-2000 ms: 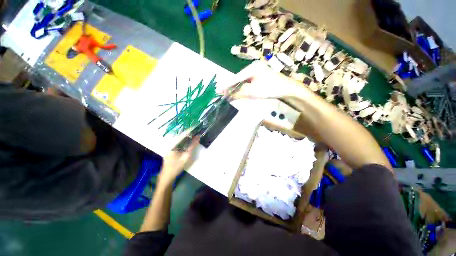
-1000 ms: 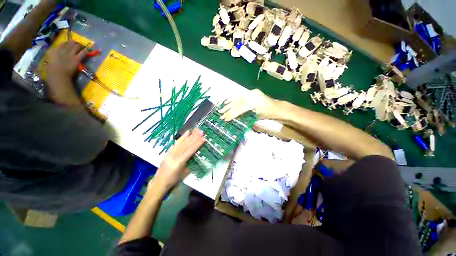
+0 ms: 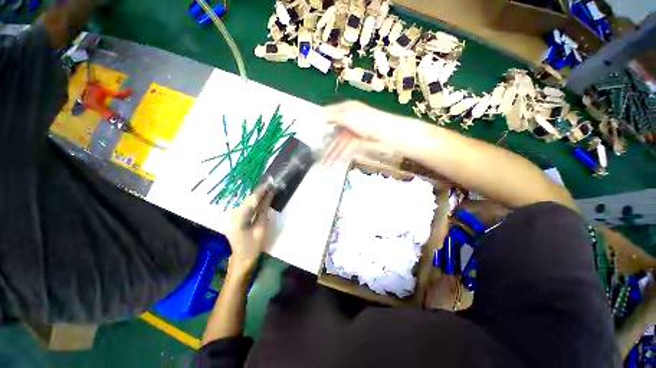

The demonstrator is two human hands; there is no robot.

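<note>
A green PCB panel (image 3: 321,149) is tilted nearly edge-on between my hands, thin and strongly blurred. My left hand (image 3: 248,224) grips its near end, at the front edge of the white work board (image 3: 293,234). My right hand (image 3: 349,132) is at its far end, fingers blurred. The dark block (image 3: 290,175) lies on the white board behind and below the panel. A fanned heap of thin green break-off rails (image 3: 252,159) lies left of the block. The panel's faces are hardly visible.
A carton of white pieces (image 3: 381,233) stands right of the board. Tan housings (image 3: 406,72) cover part of the green belt beyond. Another person's dark sleeve (image 3: 93,244) is at left, near yellow pads (image 3: 155,118) and orange-handled pliers (image 3: 101,99). Blue battery packs (image 3: 449,251) lie right of the carton.
The panel was lying flat under both hands and is now raised and tilted on edge. The neighbour's hand has left the pliers. The view has shifted, with the tan housings further left.
</note>
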